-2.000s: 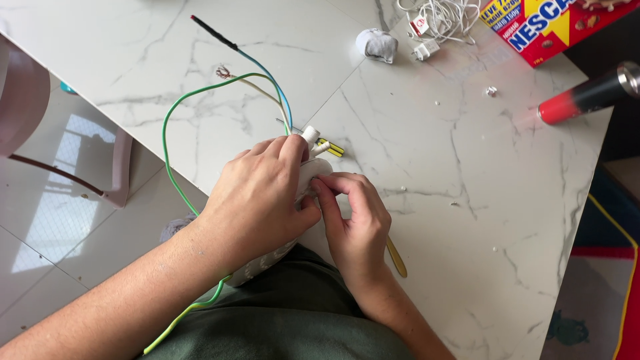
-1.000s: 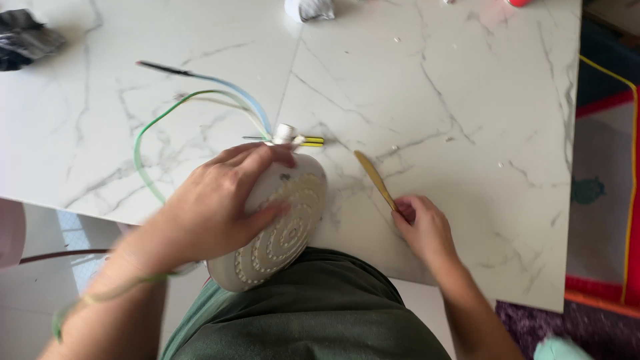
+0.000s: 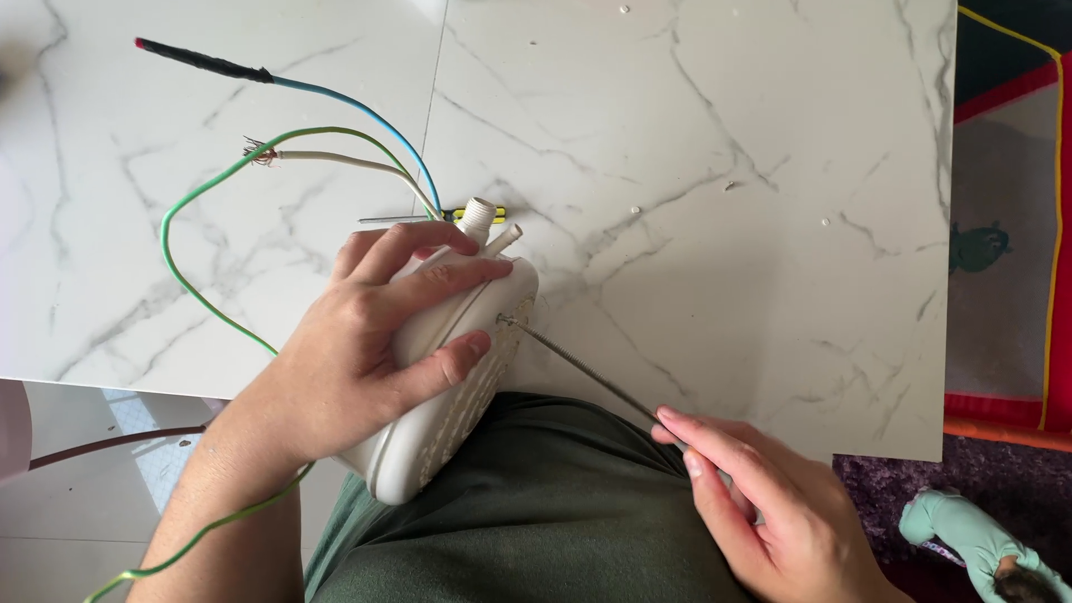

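A white plastic electric shower head [image 3: 519,285] stands tilted on edge at the table's front, against my lap, its perforated face turned right. My left hand [image 3: 377,327] grips its body, fingers over the back and thumb on the rim. From its threaded inlet side run a blue wire [image 3: 360,105] with black tape, a white wire [image 3: 343,159] with frayed copper strands, and a long green wire [image 3: 172,251]. My right hand [image 3: 754,494] holds a table knife [image 3: 586,368], seen edge-on, its tip at a screw [image 3: 504,319] on the face. The handle is hidden in my fingers.
A screwdriver [image 3: 402,220] with a yellow and black handle lies behind the shower head on the marble-patterned table [image 3: 796,335]. Small white crumbs [image 3: 636,210] dot the table. At the lower right, a small figure [image 3: 963,528] in mint green is on a purple rug.
My right hand left the shower head and took hold of the knife on the table, then brought its tip to the shower head's face. The shower head is turned more edge-on.
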